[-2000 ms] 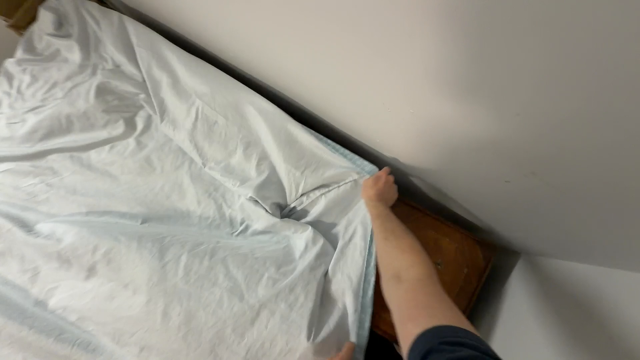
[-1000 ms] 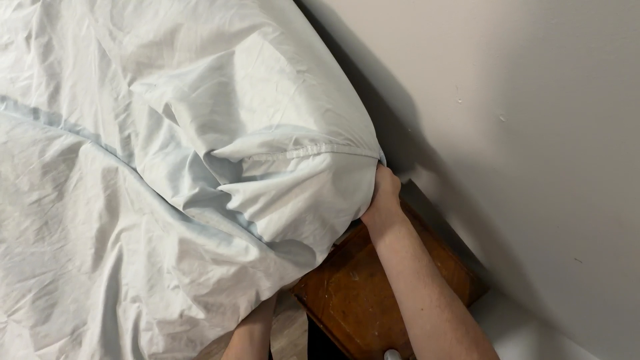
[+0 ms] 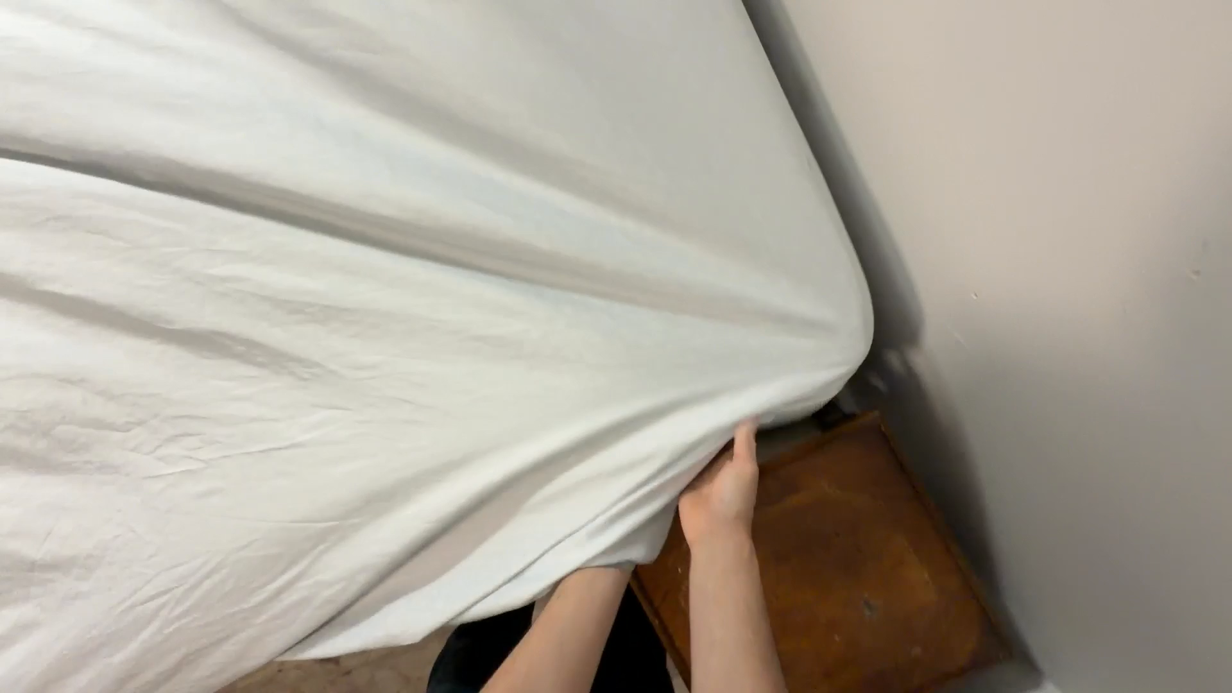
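Note:
A pale fitted bed sheet covers the mattress, drawn over its rounded corner near the wall, with long folds running toward that corner. My right hand grips the sheet's lower edge just left of the corner, thumb up against the fabric. To its left, my left forearm reaches under the hanging edge of the sheet; the left hand itself is hidden beneath the cloth.
A brown wooden nightstand top sits beside the bed corner, below and right of my right hand. The grey wall runs along the right, with a narrow dark gap between it and the mattress. Floor shows at the bottom left.
The sheet near the corner, bunched earlier, now lies tauter around it. My right hand has moved from the corner to the edge left of it. My left forearm now reaches under the sheet beside it.

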